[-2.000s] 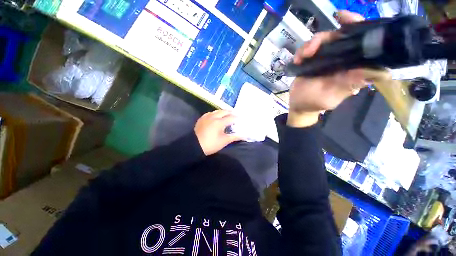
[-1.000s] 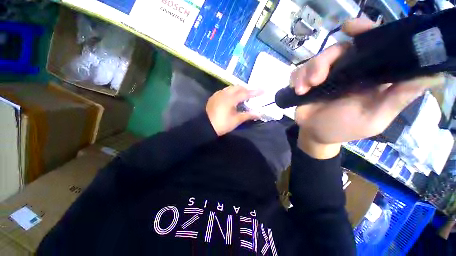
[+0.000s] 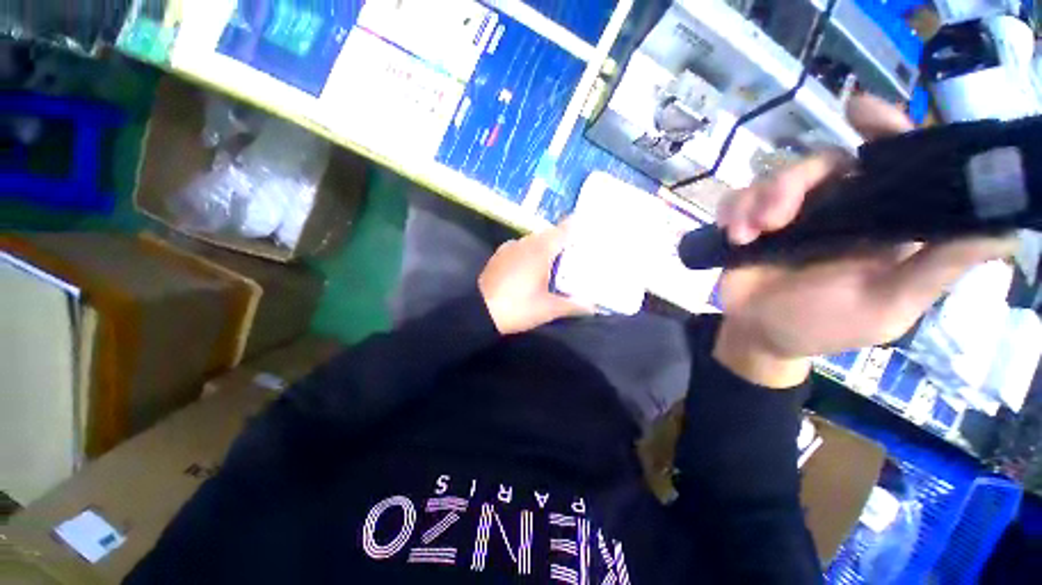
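My left hand (image 3: 527, 281) holds a white plastic housing (image 3: 608, 251) by its left edge, at the yellowish rim of the bench. The housing shows a flat, smooth white face with rounded corners. My right hand (image 3: 806, 257) is closed around a thick black electric screwdriver (image 3: 903, 189). The screwdriver's dark nose points left, just right of the housing; I cannot see whether its bit touches anything. The body of the screwdriver runs out of the picture at the right.
Blue-and-white printed sheets (image 3: 509, 114) cover the bench. A silver screw feeder (image 3: 674, 109) stands behind the housing, with a black cord in front. An open carton of clear bags (image 3: 246, 189) is at left. A blue crate (image 3: 954, 514) is at lower right.
The screwdriver's nose has moved from over the part to the right of it. The housing now shows its broad white face in my left hand.
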